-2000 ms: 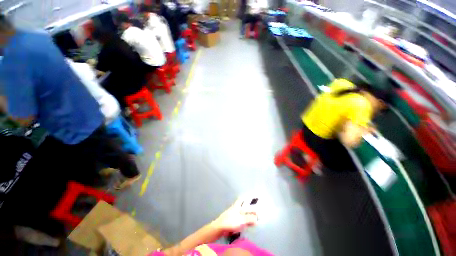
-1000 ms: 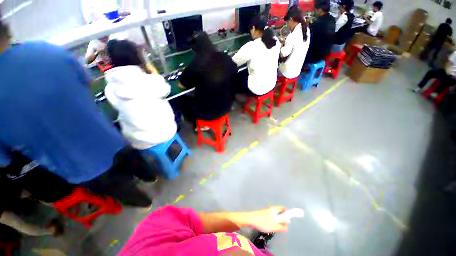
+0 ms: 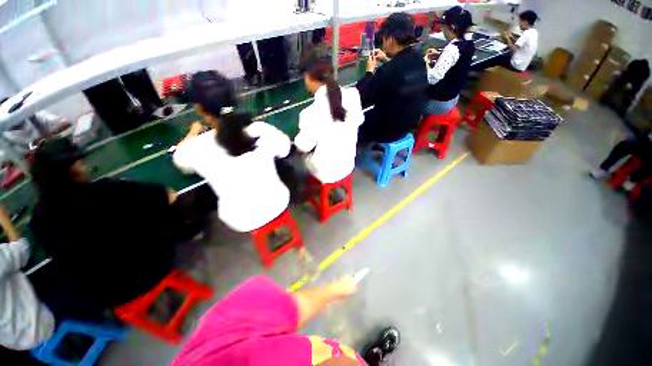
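My left hand is low in the centre, in front of my pink sleeve. It is small and somewhat blurred. It holds a slim white item, whose end sticks out past the fingers, pointing up and right over the grey floor. The item is too small and bright to identify. My right hand is not in view.
Seated people line a long green bench with a white shelf above. A red stool and a blue stool stand along the yellow line. Ahead, a carton bears a dark stack. My shoe shows below.
The view has swung left towards the bench and moved forward along it. The person in blue is out of view, and the carton looks closer. My left hand still holds the white item.
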